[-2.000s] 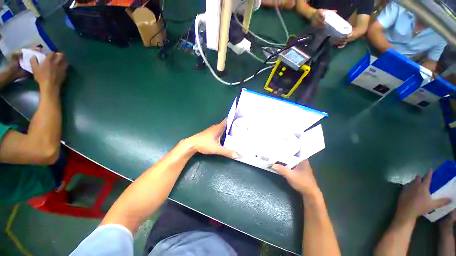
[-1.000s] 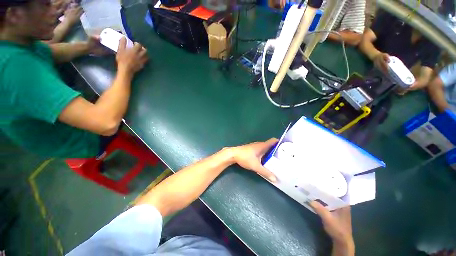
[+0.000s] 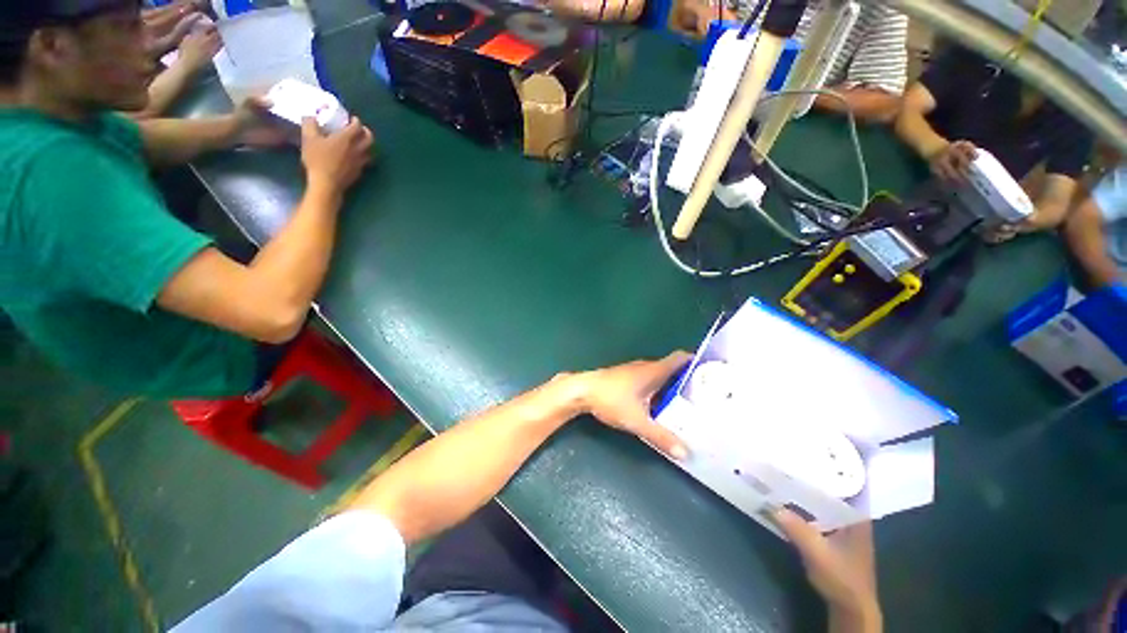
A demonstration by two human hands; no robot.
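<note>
An open retail box (image 3: 729,476), white inside with blue edges, is held at or just above the green table. Its lid (image 3: 822,371) stands up at the far side, and a side flap (image 3: 902,479) sticks out at the right. A white long rounded piece (image 3: 791,427) with a round part at each end lies in the box. My left hand (image 3: 633,402) grips the box's left end, thumb on the near wall. My right hand (image 3: 834,556) holds the near right corner; its fingers are partly hidden under the box.
The green table (image 3: 494,284) has a curved near edge. Beyond the box are a yellow-black tester (image 3: 853,284), white cables, a wooden post (image 3: 732,136) and a black case (image 3: 457,74). A person in green holds a white device (image 3: 305,105) at left, above a red stool (image 3: 297,414).
The view has swung left since the first frame, so the box shows lower and further right. Both hands keep their hold on it. In the last second little has changed.
</note>
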